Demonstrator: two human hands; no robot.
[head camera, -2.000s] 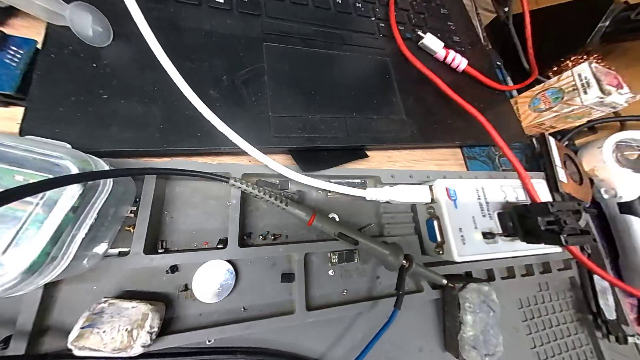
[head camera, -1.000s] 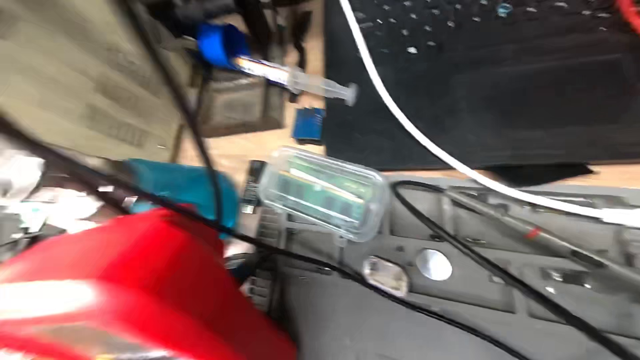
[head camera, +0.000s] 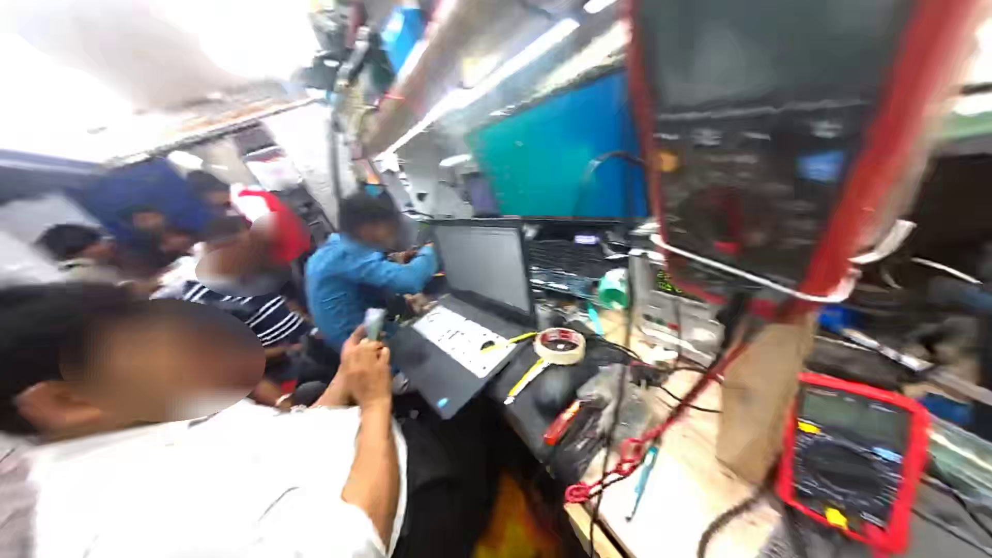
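Observation:
Neither of my hands is in the view. At the lower right lies a red-framed digital multimeter (head camera: 852, 461) with a dark dial. A larger red-edged instrument (head camera: 775, 155), blurred and close, fills the upper right, with a white cord around its lower part. Red and black test leads (head camera: 666, 426) run down from it over the wooden bench (head camera: 682, 496). A roll of masking tape (head camera: 559, 346) lies beside an open laptop (head camera: 484, 267). Near the tape is a red-handled tool (head camera: 563, 422), its kind unclear.
Close on the left sits a person in a white shirt (head camera: 194, 480), a small object in the raised hand (head camera: 368, 364). Beyond are a person in a blue shirt (head camera: 341, 271) and several others. A large blue-green screen (head camera: 558, 155) stands behind the bench.
The view has swung far left and up, from the grey parts mat and laptop to the room and co-workers. The syringe and clear plastic box seen earlier cannot be made out now.

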